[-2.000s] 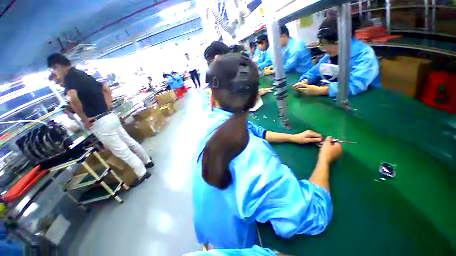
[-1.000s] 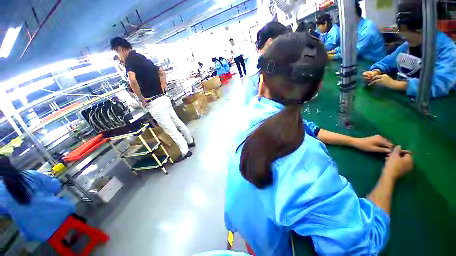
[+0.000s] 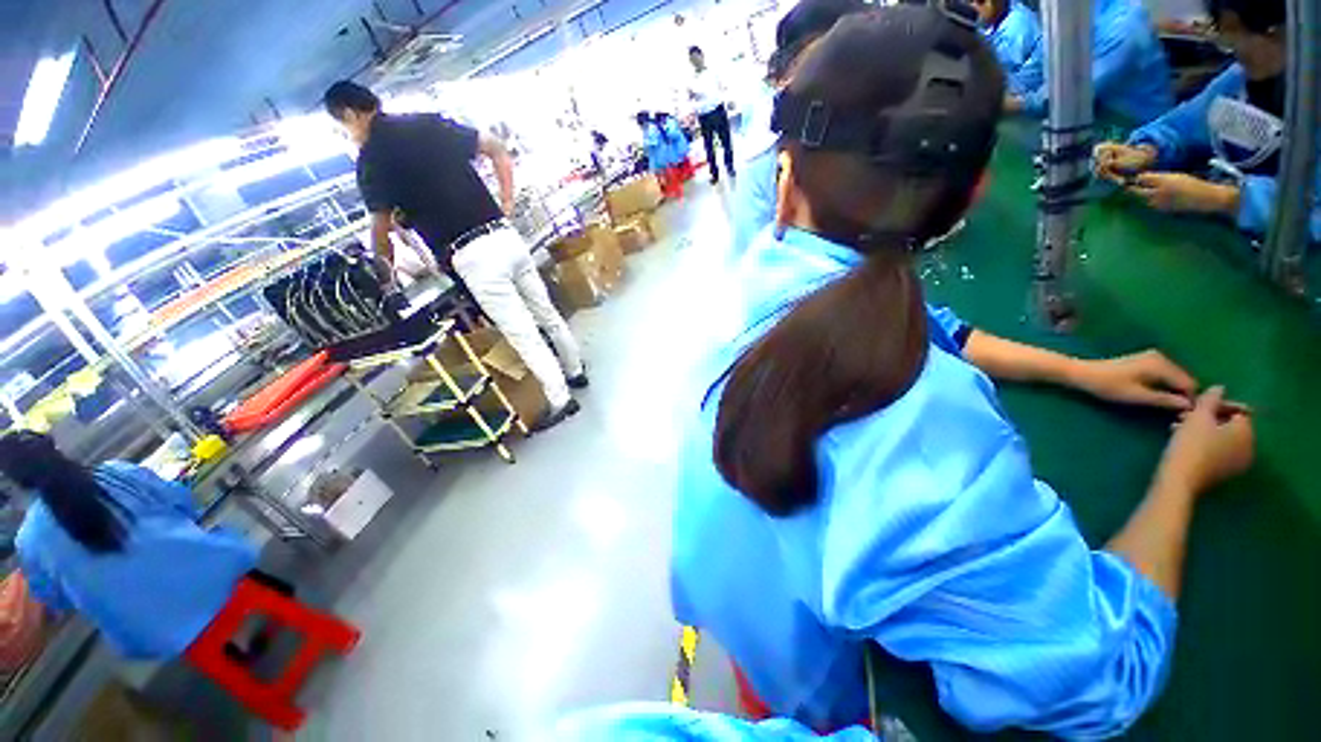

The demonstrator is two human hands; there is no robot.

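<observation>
Neither of my hands is in the picture; only a bit of light blue sleeve [image 3: 695, 723] shows at the bottom edge. Nearest in front of me, a person in a blue smock and dark cap [image 3: 884, 131] sits with their back to me, a long ponytail hanging down. Their forearms rest on the dark green worktop [image 3: 1043, 478] at the right. Their two hands [image 3: 1188, 413] are together, with a slim tool [image 3: 1233, 410] showing at the fingers. What they work on is too small to tell.
Metal posts [image 3: 1065, 160] stand on the green surface, with other smocked workers beyond. At left are a person in a black shirt [image 3: 429, 177], a wheeled rack [image 3: 442, 394], cartons [image 3: 587, 264], a red stool [image 3: 271, 647] and a seated worker [image 3: 123, 544]. A grey aisle [image 3: 507, 580] runs between.
The view has turned left, so the nearest worker, posts and standing person lie further right. The seated worker and red stool at left show more fully. The dark unit seen earlier on the green is out of view.
</observation>
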